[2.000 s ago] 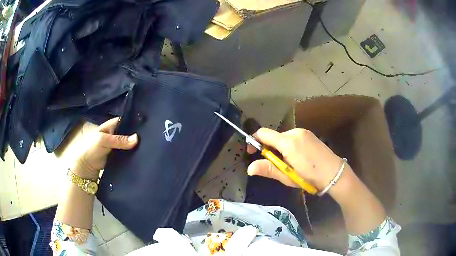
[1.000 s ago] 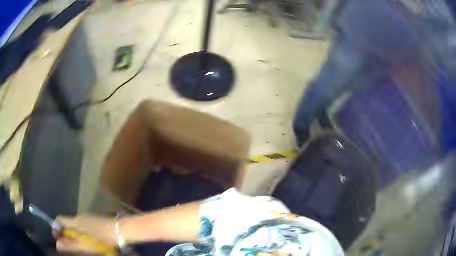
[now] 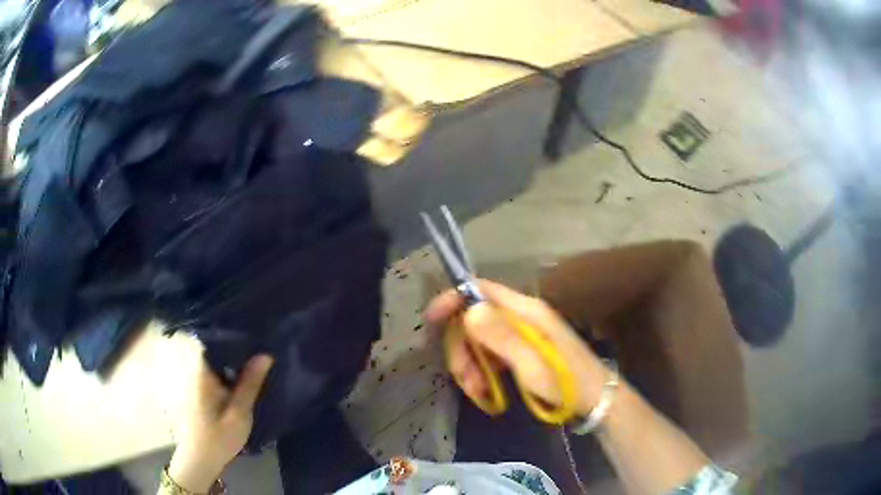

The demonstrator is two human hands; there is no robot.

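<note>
A black bag panel [image 3: 309,329] hangs off the near side of the table, its face dark and blurred. My left hand [image 3: 227,411] grips its lower left edge, with the thumb on top and the fingers hidden under the cloth. The panel overlaps a pile of black panels [image 3: 126,193] at the left. My right hand [image 3: 522,358] holds scissors [image 3: 457,259] by their yellow looped handles, to the right of the panel. The silver blades are parted, point up and away, and touch no cloth.
An open carton [image 3: 691,329] stands on the floor at right, beside a round black base [image 3: 753,283]. A cardboard sheet [image 3: 483,48] covers the table, with a black cable [image 3: 618,145] running over its edge to the floor. Dark offcuts lie on the floor.
The view swung right and came back. The panel's logo no longer shows. The scissors, earlier pointing at the panel with blades together, now point up with blades parted.
</note>
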